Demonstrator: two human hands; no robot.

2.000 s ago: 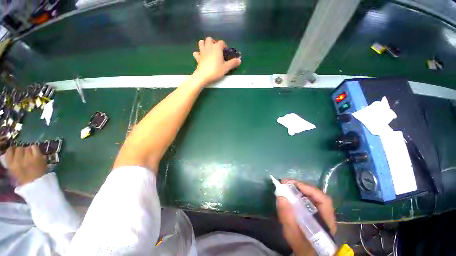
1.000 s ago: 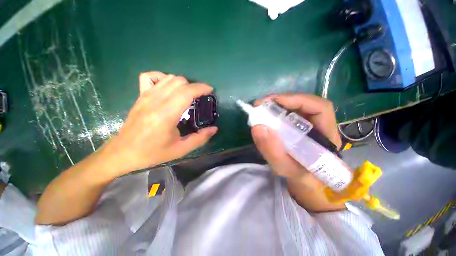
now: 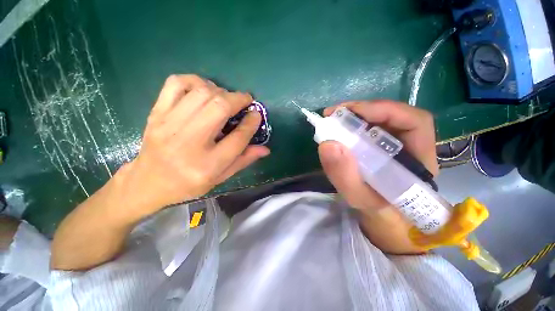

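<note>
My left hand (image 3: pixel 188 133) holds a small smartwatch housing (image 3: pixel 263 124) low over the green bench, fingers curled over it. Only its right part with a shiny rim shows; the rest is hidden by my fingers. My right hand (image 3: pixel 377 158) grips the translucent glue dispensing syringe (image 3: pixel 389 176), with its pale needle pointing up and left, to the right of the housing and apart from it. A clear block sits on the barrel side, and a yellow-orange adapter cap (image 3: pixel 465 220) is at its rear.
The green bench (image 3: pixel 292 48) has white scratches at left. The blue glue dispenser (image 3: pixel 517 67) with a round gauge and clear hose stands at upper right. Small dark units show at the far left edge. A sleeve (image 3: pixel 27 252) of another person shows at lower left.
My left hand came back from the far bench with the housing, and its fingers now cover more of it. The syringe rose beside it, then shifted slightly right and its tip slightly up.
</note>
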